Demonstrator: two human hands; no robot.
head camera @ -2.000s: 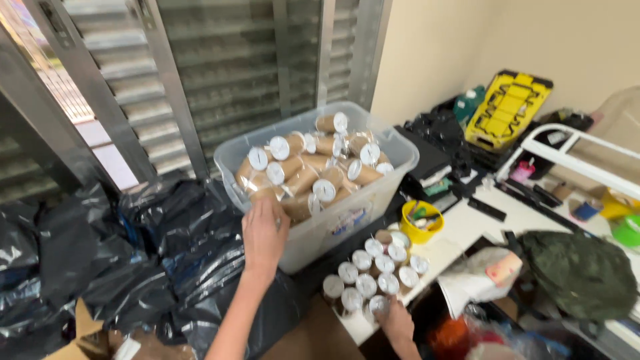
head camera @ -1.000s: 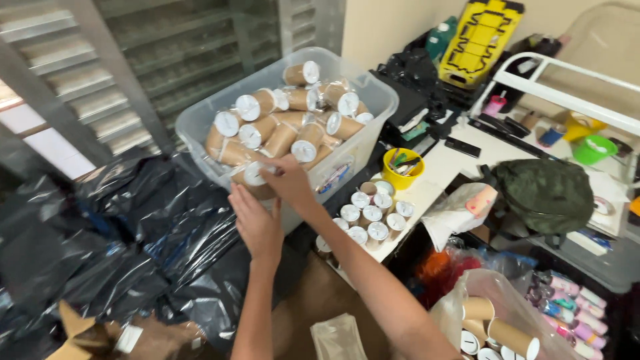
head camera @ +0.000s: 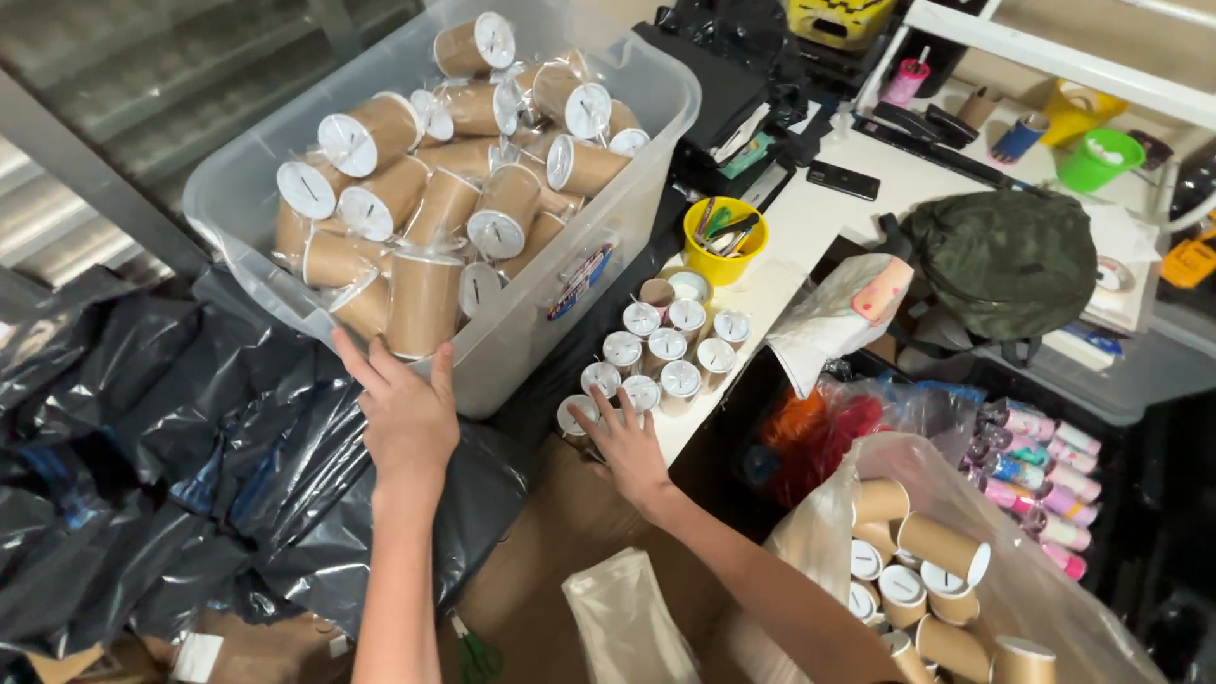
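Observation:
A clear plastic bin (head camera: pixel 627 204) is heaped with brown cardboard tubes with slotted white lids, wrapped in clear film. My left hand (head camera: pixel 408 408) is at the bin's near edge, its fingers against the bottom of a wrapped tube (head camera: pixel 425 302) that stands on the heap; whether it grips the tube I cannot tell. My right hand (head camera: pixel 622 446) reaches with spread fingers to the nearest of several wrapped tubes (head camera: pixel 668 344) standing in rows on the white table's corner. It touches or hovers over their lids. An open plastic bag (head camera: pixel 893 456) of similar tubes is at the lower right.
Black plastic bags (head camera: pixel 228 456) fill the left side. A yellow cup (head camera: pixel 727 242) of pens, a phone (head camera: pixel 843 180) and a dark green bag (head camera: pixel 997 256) are on or beside the white table (head camera: pixel 807 228). Flat clear bags (head camera: pixel 632 617) and green-handled scissors (head camera: pixel 478 655) lie below.
My hands were together at the bin's near edge a second ago; now they are apart, the right one over at the standing tubes. The view has moved closer to the bin.

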